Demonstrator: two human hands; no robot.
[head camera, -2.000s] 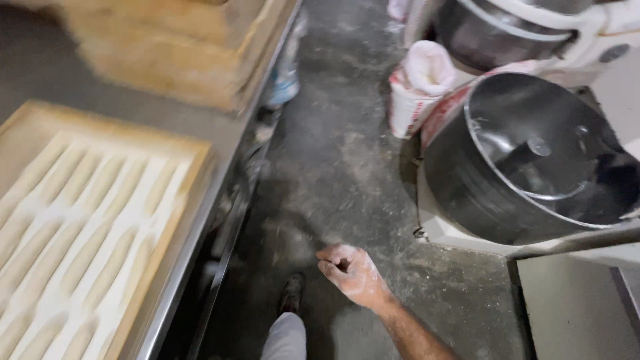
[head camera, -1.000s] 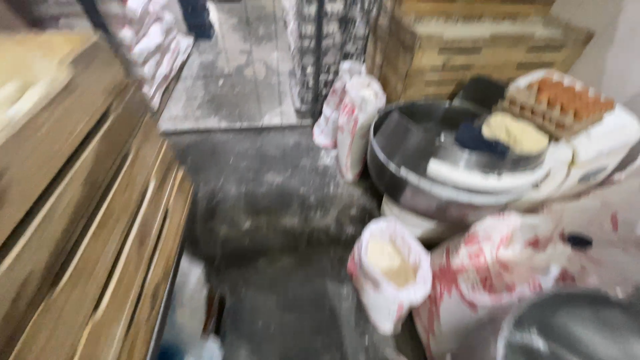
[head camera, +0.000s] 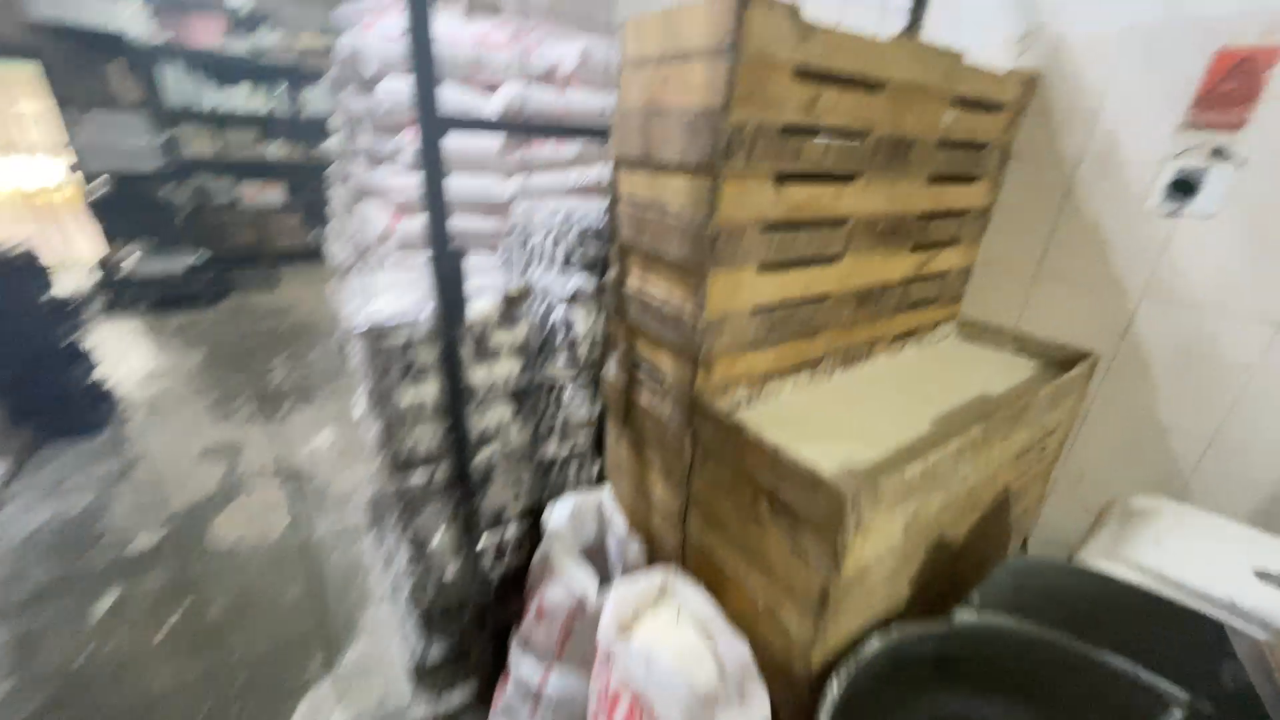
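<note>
Neither my left hand nor my right hand shows in the head view now. A tall stack of wooden crates (head camera: 860, 230) stands against the tiled wall. In front of it a lower wooden crate (head camera: 940, 480) has a pale, flat surface (head camera: 890, 400) inside, whose material I cannot tell. Two open white sacks with red print stand at its foot; the nearer sack (head camera: 680, 650) holds a pale powder, and the other sack (head camera: 560, 600) is just left of it. At the bottom right is the dark rim of a mixer bowl (head camera: 1010, 640).
A dark metal post (head camera: 445, 280) rises left of the crates, before piled white sacks (head camera: 470, 170). Wet-looking floor (head camera: 230, 500) spreads at the left, with loaded shelves (head camera: 220, 130) behind. A blurred dark shape (head camera: 45, 350) is at the left edge. A white socket (head camera: 1195, 185) is on the wall.
The view has swung up and forward from the tray of dough pieces and the floor, past the mixers, to the crate stack. My hand, seen two seconds ago above the floor, is out of view.
</note>
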